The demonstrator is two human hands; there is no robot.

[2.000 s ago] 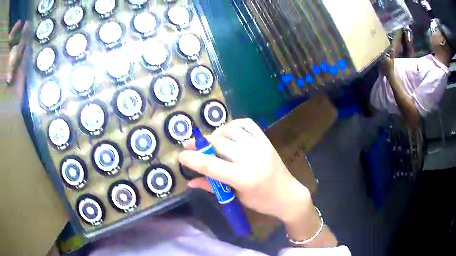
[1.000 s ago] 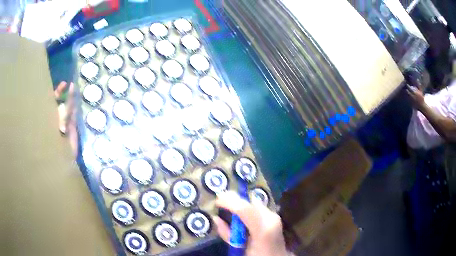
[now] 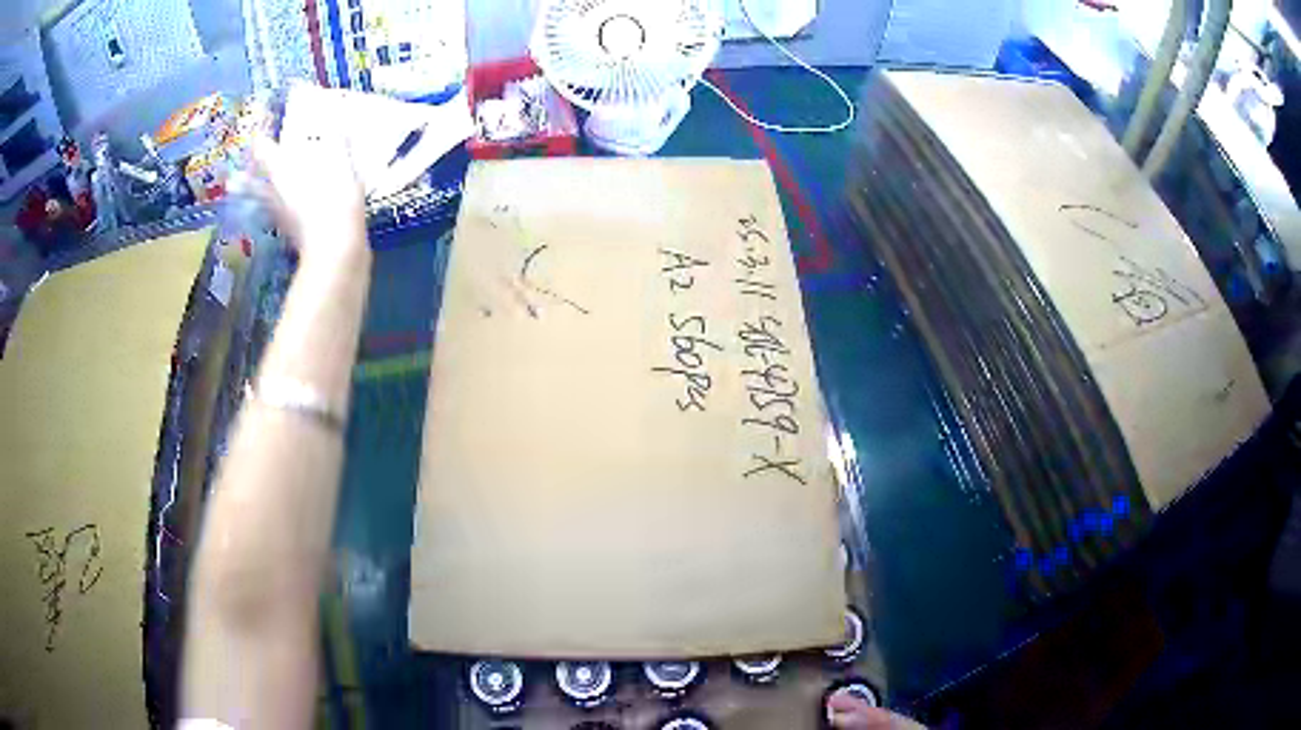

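Observation:
A brown cardboard sheet (image 3: 628,428) with black handwriting lies over most of the tray (image 3: 771,710). Rows of black-rimmed discs (image 3: 584,682) show below its near edge, and a strip of tray shows at its right. My left hand (image 3: 311,186) is blurred, reached out at the back left by the white papers; its grip cannot be told. Only a fingertip or two of my right hand (image 3: 868,716) show at the bottom edge, over a disc at the tray's right side; the rest is cut off. The blue marker is not visible.
A tray stack (image 3: 999,328) topped with marked cardboard stands at right, with blue marks at its near corner. Another cardboard-topped stack (image 3: 93,471) stands at left. At the back are a white fan (image 3: 621,57) with its cable, a red bin (image 3: 521,126), papers (image 3: 407,136) and small clutter.
The cardboard sheet now covers most of the tray. My left hand has moved from the tray's left side to the back left. My right hand is mostly out of view, and the marker no longer shows.

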